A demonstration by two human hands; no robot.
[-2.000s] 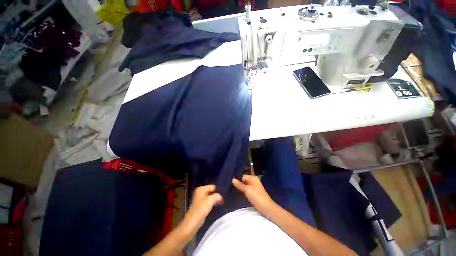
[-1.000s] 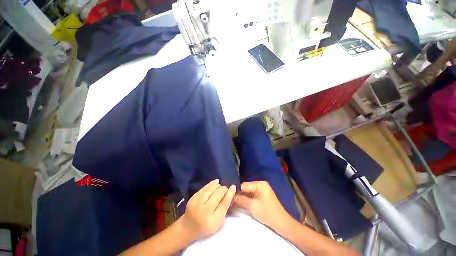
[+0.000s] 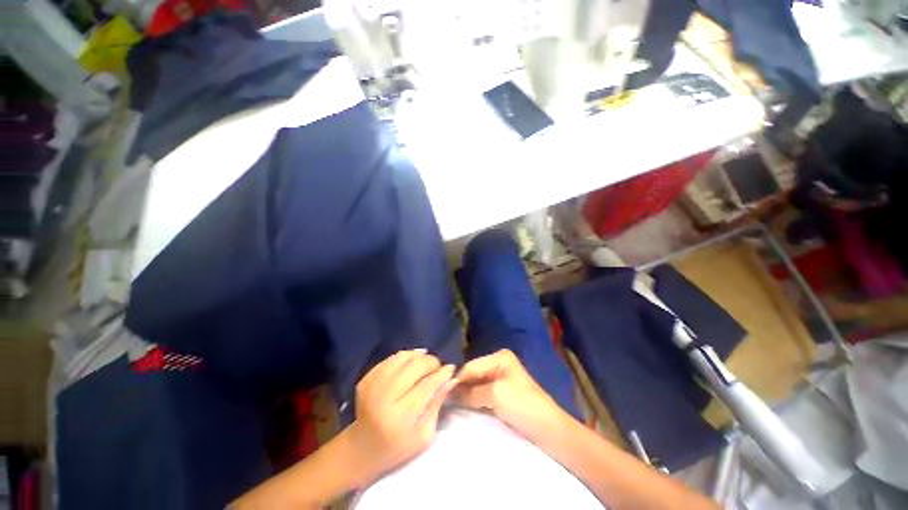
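A large dark navy garment panel (image 3: 339,219) lies over the front edge of the white table and hangs down to the wearer's lap. Its upper end lies by the needle area, beside a bright light spot. My left hand (image 3: 400,406) pinches the panel's near edge at the lap. My right hand (image 3: 506,386) pinches the same edge just right of it, the fingertips close together. The white sewing machine (image 3: 468,40) stands at the top, washed out by glare.
A crumpled navy pile (image 3: 214,75) lies at the table's far left. A black phone (image 3: 518,110) and a control panel (image 3: 694,89) lie on the white table (image 3: 587,159). Navy cut pieces (image 3: 637,369) hang low right by a metal frame. A dark-clothed person (image 3: 856,149) is at far right.
The view has swung, so the machine sits farther left and higher. My hands have come together at the cloth's edge from slightly apart. The panel's upper end no longer reaches as far up the table.
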